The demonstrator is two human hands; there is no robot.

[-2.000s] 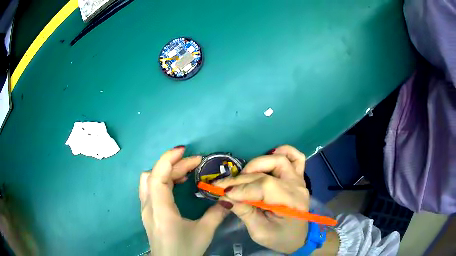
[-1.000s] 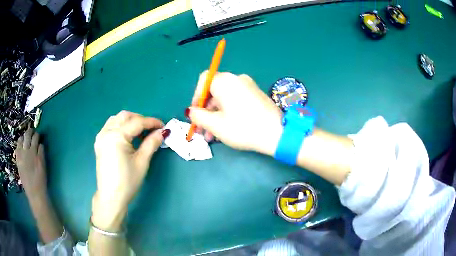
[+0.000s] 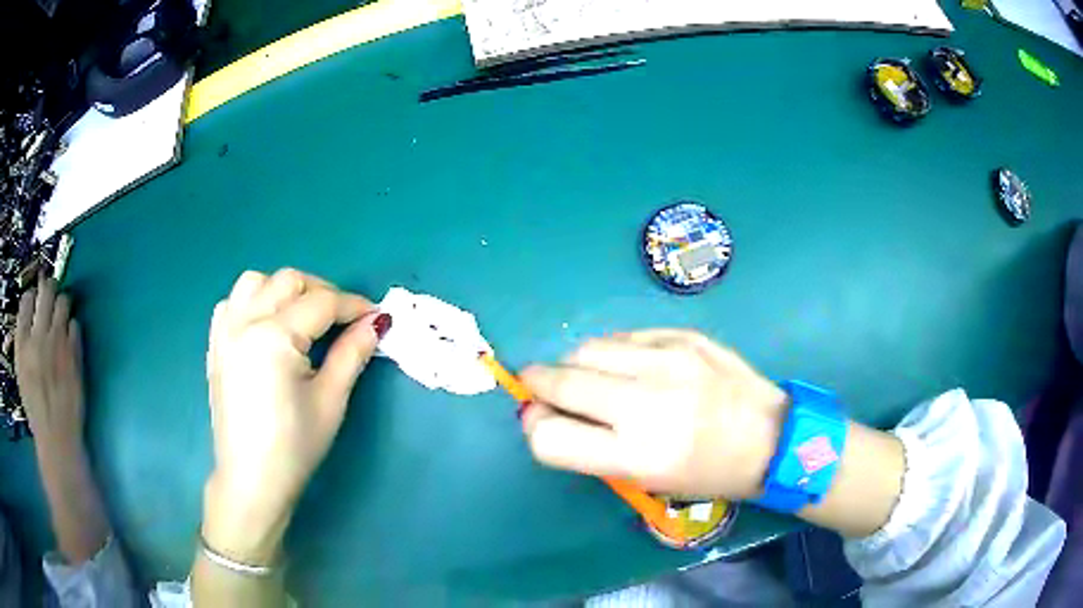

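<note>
A white wipe [image 3: 430, 342] with small dark specks lies on the green mat. My left hand [image 3: 285, 380] pinches its left edge between thumb and forefinger. My right hand [image 3: 665, 416] holds an orange pointed stick [image 3: 507, 379], its tip at the wipe's right edge. The stick's other end reaches down over the watch case. The watch case [image 3: 703, 520], with a yellow inside, lies on the mat near the front edge, partly hidden by my right hand and the stick.
A round circuit board module [image 3: 688, 247] lies right of centre. Two yellow-centred cases [image 3: 897, 90] and a small module [image 3: 1012, 196] lie far right. Dark tweezers [image 3: 534, 80] lie by the white board [image 3: 713, 19]. Another person's hand [image 3: 50, 368] is at left, near small metal parts.
My right hand has moved right and down, and the stick's tip has shifted to the wipe's right edge. The stick now lies low over the case. My left hand still pinches the wipe.
</note>
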